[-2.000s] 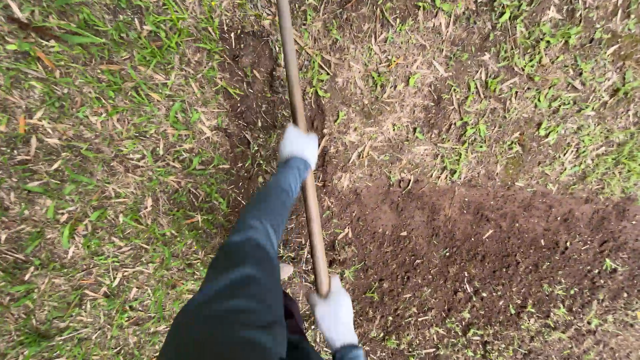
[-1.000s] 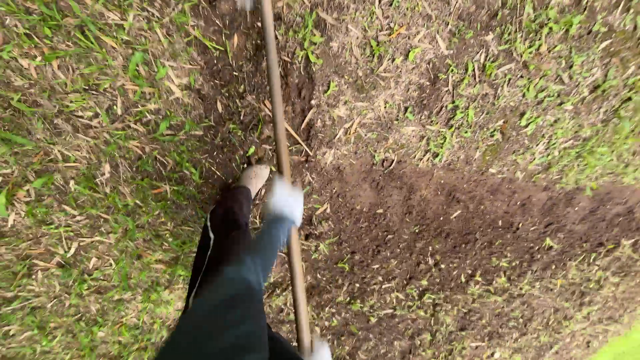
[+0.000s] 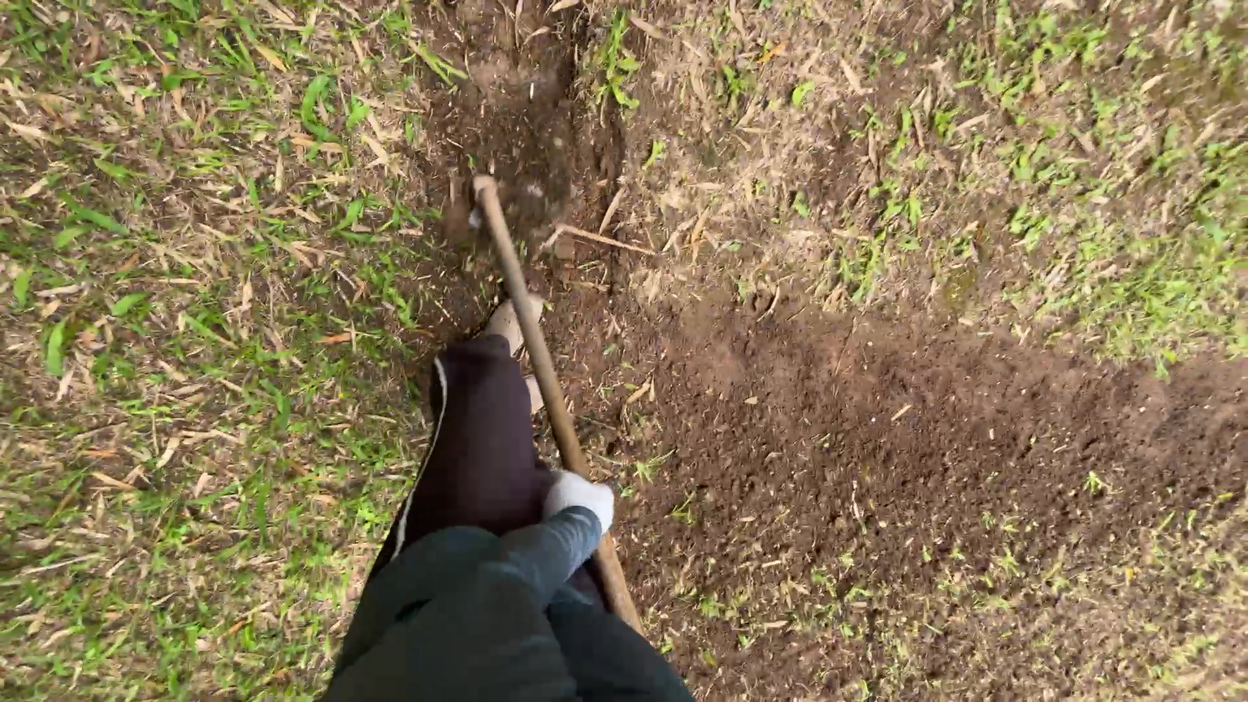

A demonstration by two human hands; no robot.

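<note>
My left hand (image 3: 580, 502), in a white glove, is closed around the wooden handle (image 3: 541, 366) of a long tool, probably a hoe. From beside my leg the handle slants up and left to its far end (image 3: 483, 185), over the loose brown soil of a narrow dug strip (image 3: 507, 107). Blur and soil make the tool's head hard to see; only a small pale patch shows by the handle's end. The near end of the handle runs under my body at the bottom. My right hand is out of view.
My forward foot (image 3: 515, 322) stands beside the handle at the strip's near end, below a dark trouser leg (image 3: 478, 429). Grass with dry leaves (image 3: 214, 341) lies left. A wide band of bare soil (image 3: 877, 419) stretches right. A thin dry stick (image 3: 609, 240) lies near the strip.
The tool has come down and back toward me; its far end, beyond the top edge before, now shows at the soil. My left hand is nearer my body. My right hand has left the view.
</note>
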